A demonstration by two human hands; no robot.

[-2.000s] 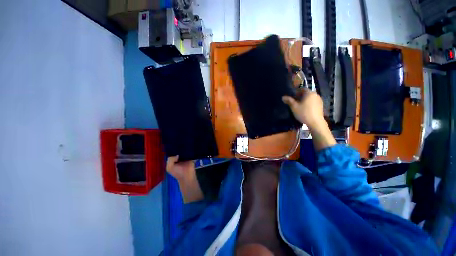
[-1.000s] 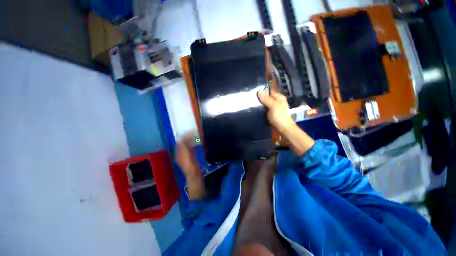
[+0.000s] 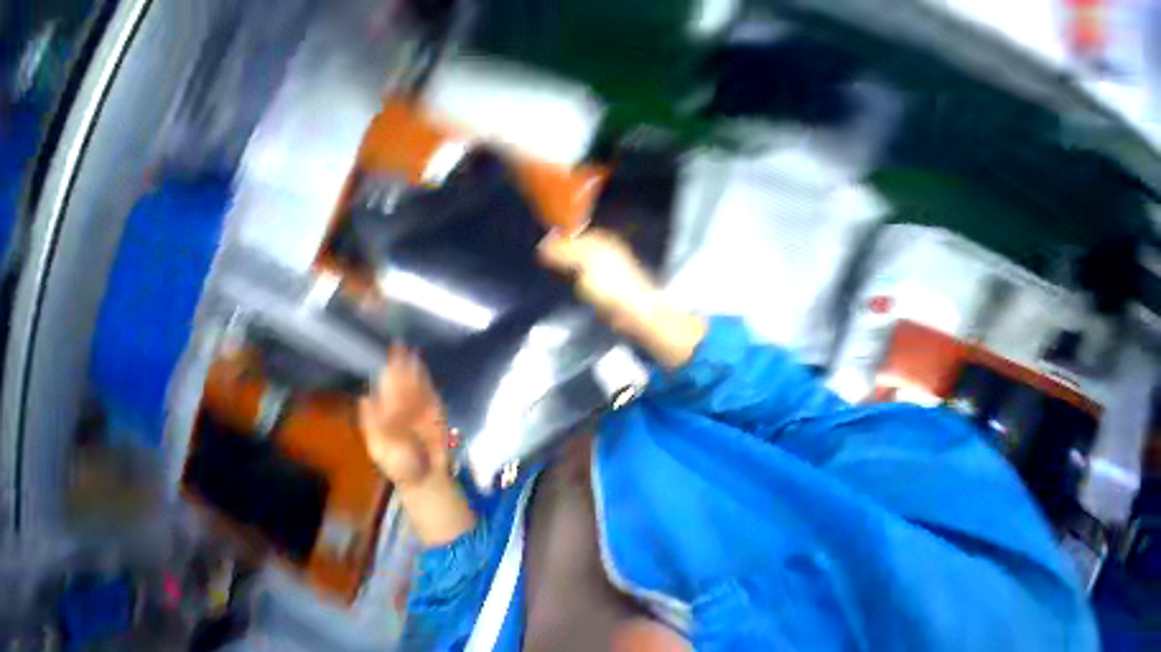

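A glossy black display panel (image 3: 509,338) with bright reflections is in front of my chest; the view is badly blurred. My right hand (image 3: 592,265) is shut on the panel's right edge, thumb on top. My left hand (image 3: 408,414) is at the panel's left side, fingers extended; whether it touches the panel is unclear. An orange fixture board (image 3: 408,140) shows behind the panel, partly hidden by it.
Another orange fixture board (image 3: 344,459) with a dark panel is at the lower left. A white sheet or wrap (image 3: 764,236) lies right of my right hand. A further orange board (image 3: 923,361) with dark panels is at the right. A green surface (image 3: 993,210) lies beyond.
The whole view has swung round to another part of the station. My right hand still holds the panel. My left hand is now beside it with fingers spread; the red bin has left the view.
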